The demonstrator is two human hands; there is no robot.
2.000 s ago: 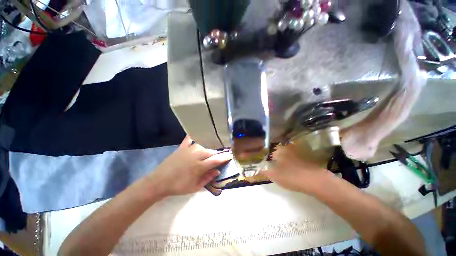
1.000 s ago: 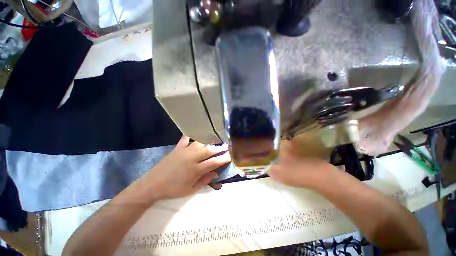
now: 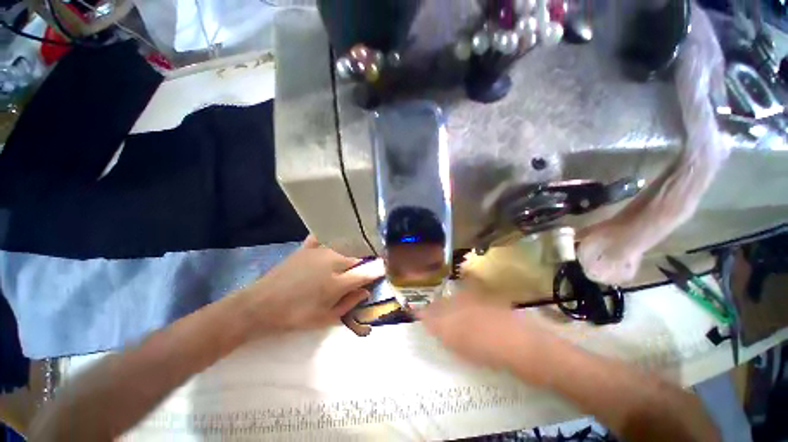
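Note:
A black fabric panel (image 3: pixel 199 186) with a grey-blue facing (image 3: pixel 130 289) along its near edge lies left of the sewing machine head (image 3: pixel 501 129). My left hand (image 3: pixel 307 280) lies on the end of the facing beside the needle area, fingers pointing right; I cannot tell if it grips the cloth. My right hand (image 3: pixel 458 319) is blurred, just right of and in front of the needle area; its fingertips are unclear. The shiny take-up lever cover (image 3: pixel 413 186) hides the needle and part of the cloth edge.
Black-handled scissors (image 3: pixel 589 293) lie right of my right hand, with green snips (image 3: pixel 702 293) farther right. A pale pink thread bundle (image 3: pixel 683 190) hangs over the head. Pearl-head pins (image 3: pixel 518 36) are on the machine top. Ruler marks (image 3: pixel 346 416) run along the table's front.
My right hand has moved left and nearer the table front. My left hand has shifted slightly left with the cloth. The view moved, showing more of the machine top again.

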